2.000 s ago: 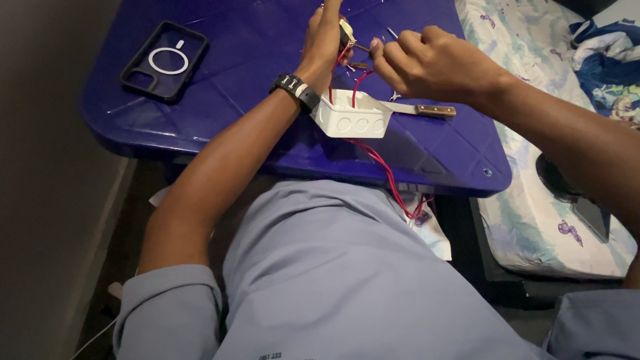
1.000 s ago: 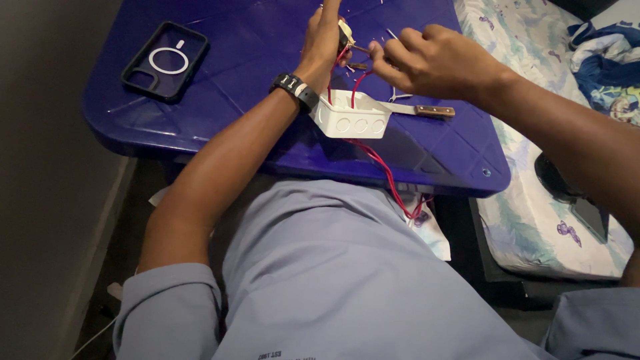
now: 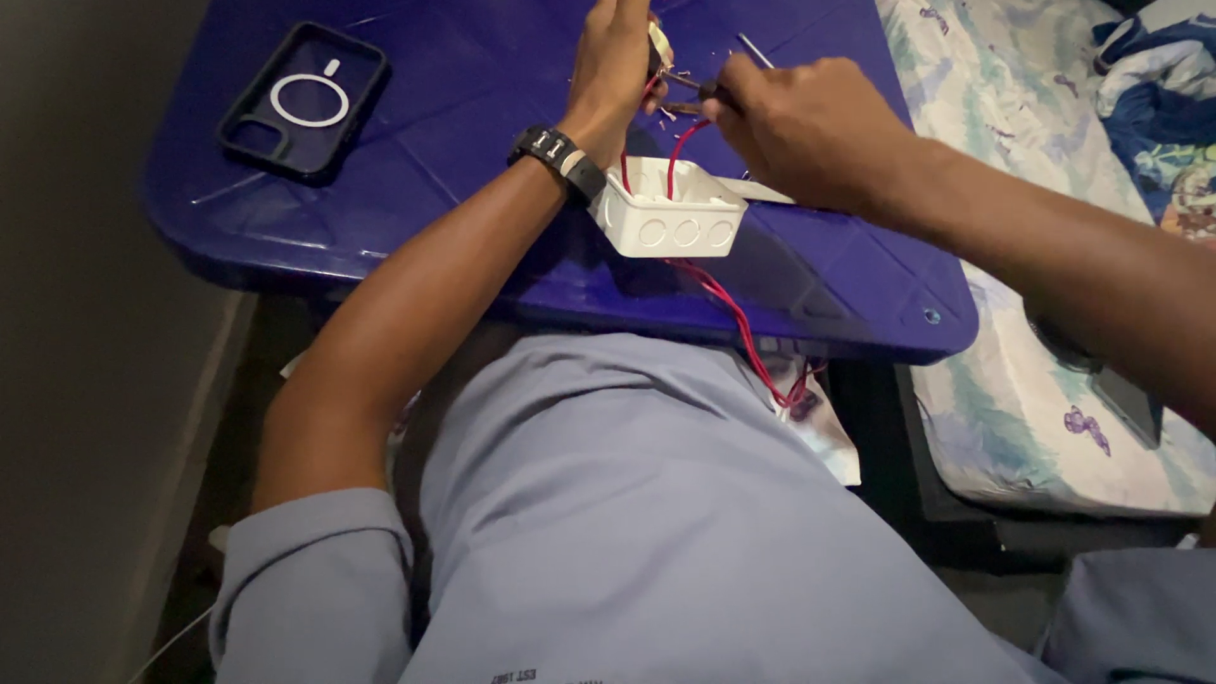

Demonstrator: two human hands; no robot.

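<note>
My left hand (image 3: 617, 71), with a watch at its wrist, grips a small electrical fitting (image 3: 657, 49) with a cream-coloured part, partly hidden by the fingers. My right hand (image 3: 807, 128) is closed on a screwdriver (image 3: 682, 82) whose shaft points left to the fitting; its handle is mostly covered. Below both hands a white plastic electrical box (image 3: 674, 223) stands on the blue table. Red wires (image 3: 676, 157) rise out of it toward the hands, and more red wires (image 3: 736, 309) hang from beneath it over the table edge. A knife blade (image 3: 755, 190) lies right of the box.
The blue plastic table (image 3: 456, 218) carries a clear phone case with a black rim (image 3: 356, 114) at the left. Small scraps (image 3: 669, 115) and a thin metal rod (image 3: 755, 49) lie beyond the box. A patterned mattress (image 3: 969, 418) is at the right.
My right hand has moved down and toward me, and it now covers the knife's handle, which shows in both earlier frames. My left hand stays at nearly the same place.
</note>
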